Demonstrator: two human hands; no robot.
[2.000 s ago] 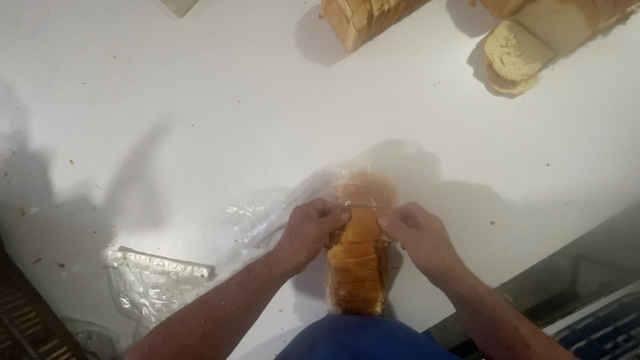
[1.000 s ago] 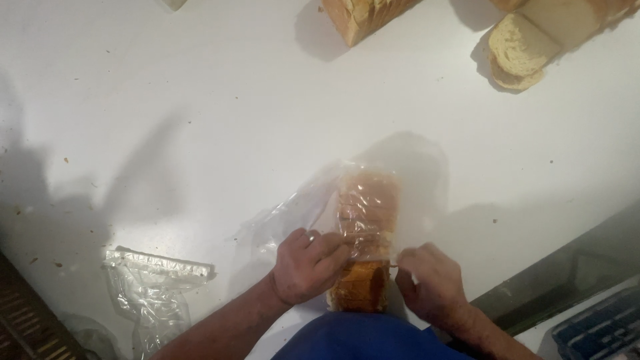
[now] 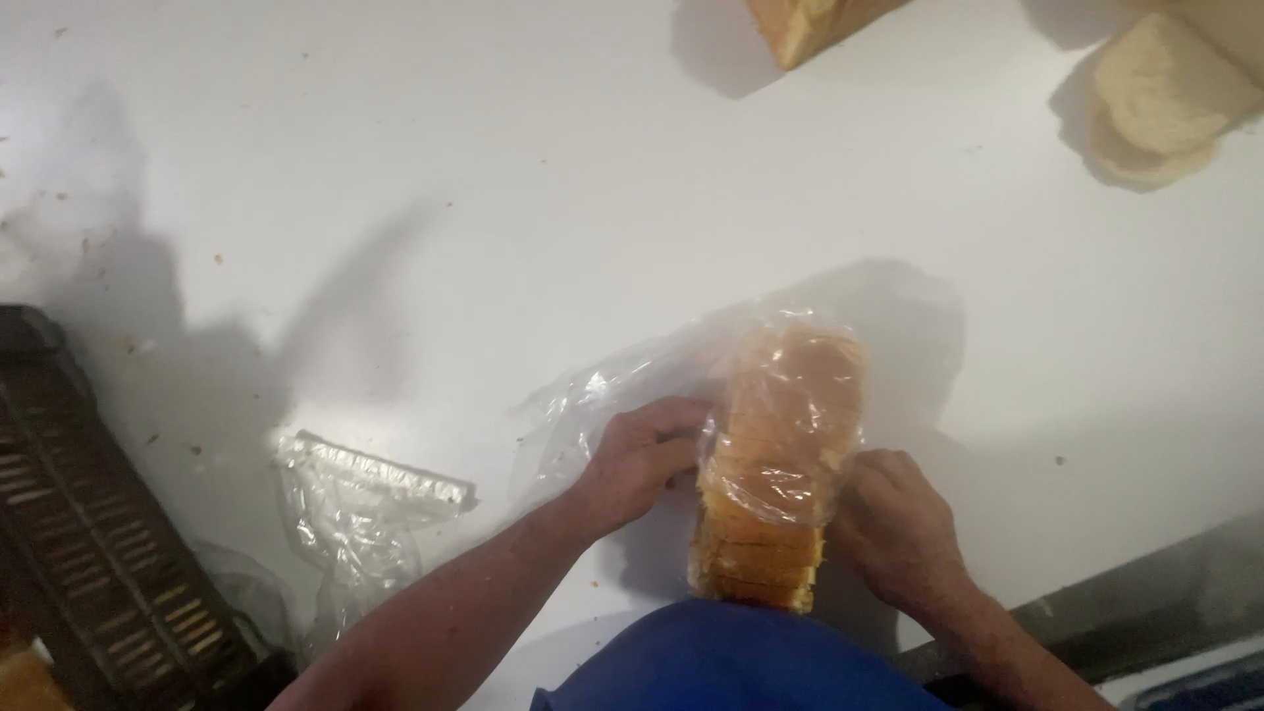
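Observation:
A sliced loaf of bread (image 3: 760,553) stands out from my blue-clad front over the white table, its far and middle parts inside a clear plastic bag (image 3: 602,385). The near end of the loaf is bare. My left hand (image 3: 642,459) is at the loaf's left side, fingertips hidden behind the bag and bread. At the right side, my right hand (image 3: 894,518) has curled fingers against the bag's edge and the loaf; its fingertips are partly hidden.
A stack of clear plastic bags (image 3: 355,504) lies left of my left forearm. Beyond it at the left edge is a dark slatted plastic crate (image 3: 109,533). Another loaf (image 3: 815,25) and bread slices (image 3: 1165,99) lie at the far side. Crumbs dot the white table (image 3: 474,227).
The bag's edge has moved down over the loaf toward me, covering more of it. Both hands have moved from the loaf's top to its sides.

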